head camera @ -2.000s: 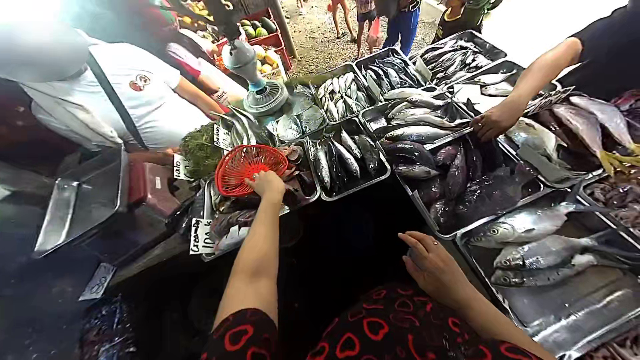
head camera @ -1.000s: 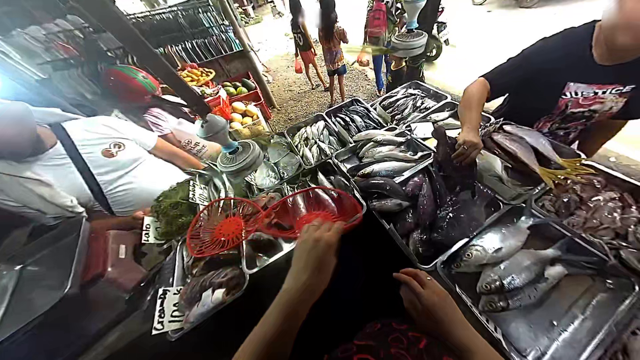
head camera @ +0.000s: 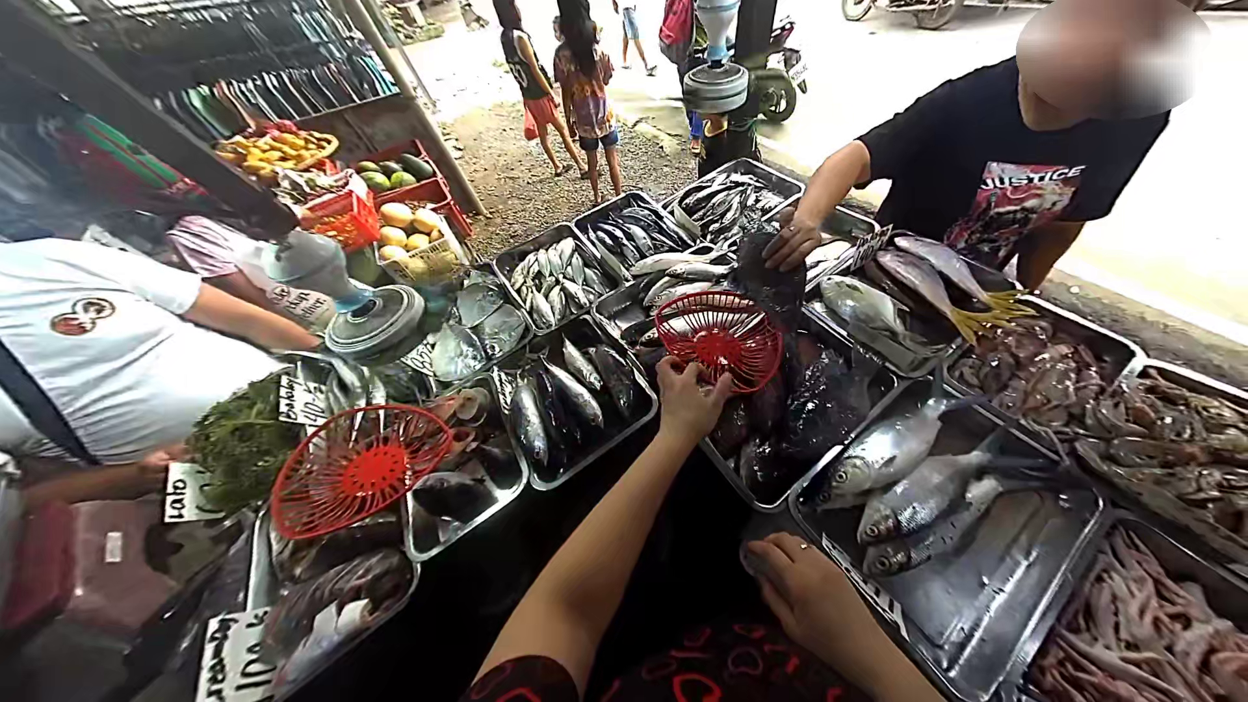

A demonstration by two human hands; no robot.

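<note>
My left hand [head camera: 693, 395] grips the rim of a red plastic basket [head camera: 720, 343], holding it tilted over the trays of fish. A second red plastic basket [head camera: 363, 472] rests on the fish trays at the left. My right hand [head camera: 801, 585] is low in the middle, fingers loosely bent with nothing seen in them, beside a metal tray [head camera: 1033, 595] with several silver fish [head camera: 892, 453]. Just beyond the held basket, another person's hand [head camera: 795, 239] holds a dark plastic bag [head camera: 767, 278]. Dark fish under clear plastic lie in the tray below it.
Metal trays of small silver fish [head camera: 558, 283], squid or shrimp-like seafood [head camera: 1033, 370] and pale strips [head camera: 1136, 624] surround my hands. Green seaweed [head camera: 244, 439] and a grey-blue device [head camera: 375, 317] are at the left. A person in a black shirt [head camera: 1014, 166] stands across the trays.
My left hand has lifted one red basket off the other and carried it right, over the middle trays. The other person's hand has raised the dark bag. The view has shifted.
</note>
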